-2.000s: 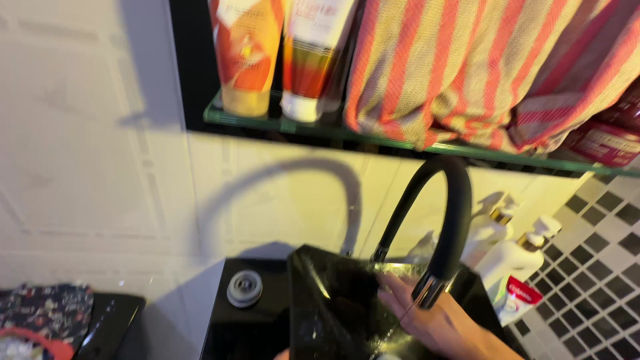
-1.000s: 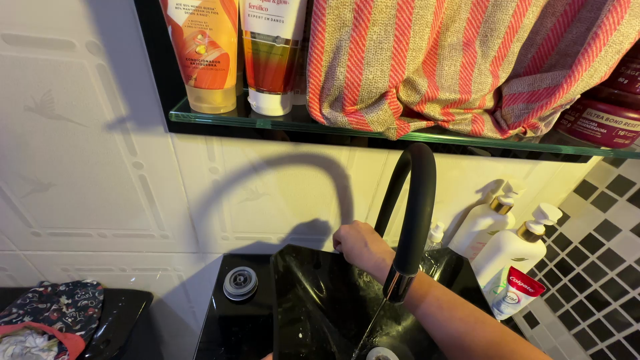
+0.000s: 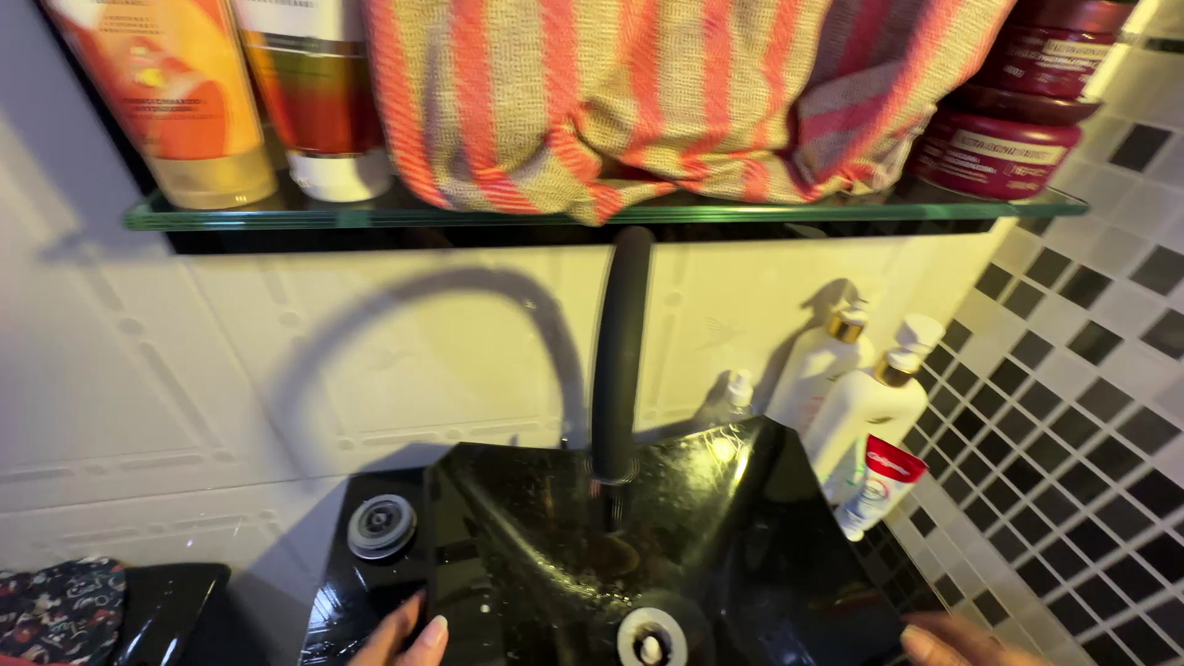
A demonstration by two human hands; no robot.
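A glossy black washbasin [image 3: 573,555] fills the lower middle, with a light drain ring [image 3: 651,636] at its bottom. Over it arches a black flexible-neck faucet [image 3: 620,361]. My left hand [image 3: 402,638] is at the basin's left rim, its fingers apart and holding nothing visible; most of it is cut off by the frame. At the basin's right rim is my right hand [image 3: 957,641], partly out of view, with its finger pose unclear. A round grey drain strainer or stopper [image 3: 382,526] lies on the black counter left of the basin.
Overhead, a glass shelf [image 3: 518,215] bears tubes [image 3: 199,111], a striped cloth [image 3: 573,102] and dark red jars [image 3: 994,153]. Pump bottles [image 3: 874,398] and a Colgate toothpaste tube [image 3: 883,481] stand behind the basin at right. Patterned fabric [image 3: 65,606] lies at far left.
My right hand has left the area behind the faucet and is now at the basin's right rim. The water stream seen one second ago no longer shows. More of my left hand is visible.
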